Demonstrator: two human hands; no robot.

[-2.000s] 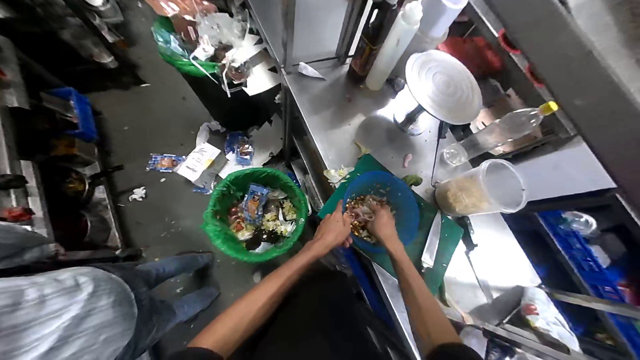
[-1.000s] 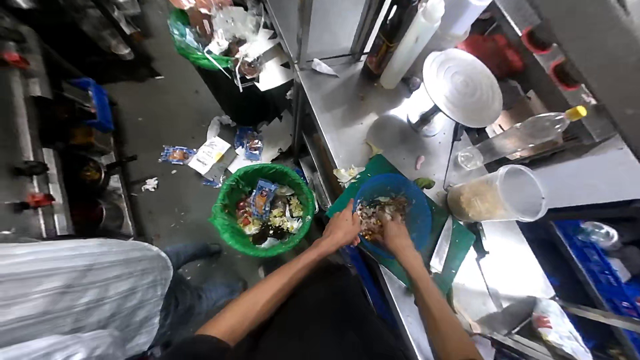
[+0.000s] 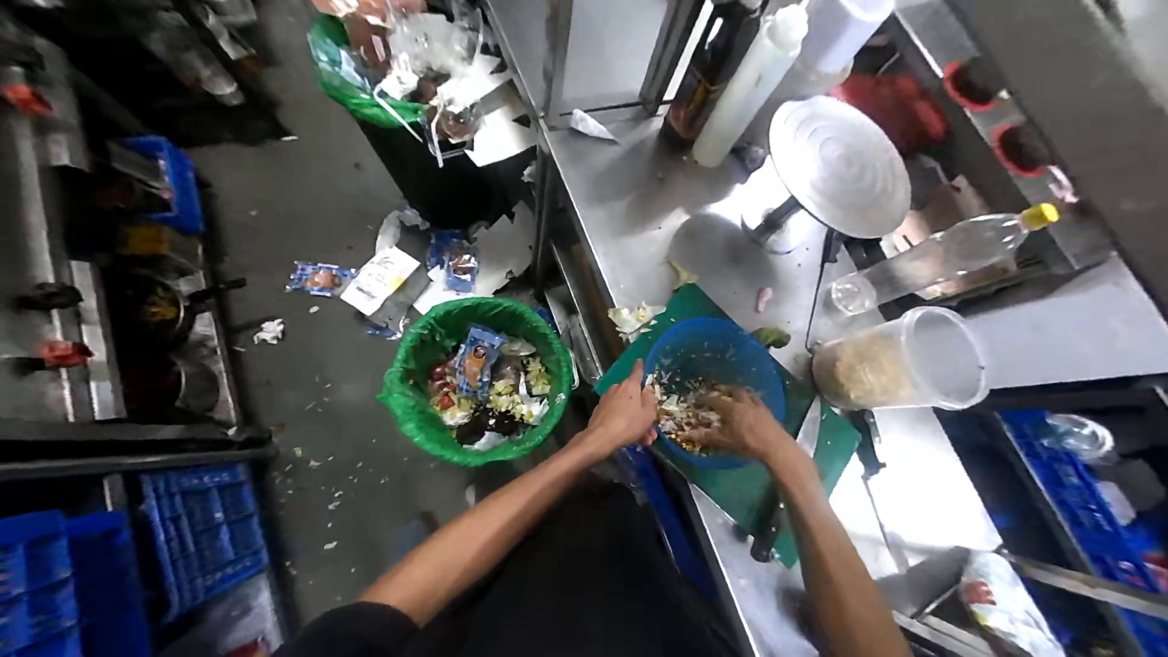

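Observation:
A blue plastic bowl point(image 3: 716, 351) stands on a green cutting board point(image 3: 753, 502) on the steel counter. Chopped food mix point(image 3: 684, 415) lies in it. My left hand point(image 3: 628, 411) grips the bowl's near left rim, thumb up. Inside the bowl, my right hand point(image 3: 735, 422) has its fingers down in the mix; the fingertips are partly hidden, and whether they close on any food cannot be told. A knife point(image 3: 787, 484) lies on the board, partly behind my right forearm. Right of the bowl is a clear plastic tub point(image 3: 899, 360) of pale shredded food.
A green-lined bin point(image 3: 474, 383) of scraps stands left of the counter, with another full bin point(image 3: 392, 100) behind it. Wrappers point(image 3: 319, 278) litter the floor. At the counter's back are a round metal stand point(image 3: 839, 167), a white squeeze bottle point(image 3: 753, 87) and a clear bottle point(image 3: 940, 260).
The person in the striped top at lower left has gone out of view. My right hand has shifted within the bowl, while my left hand stays at its rim.

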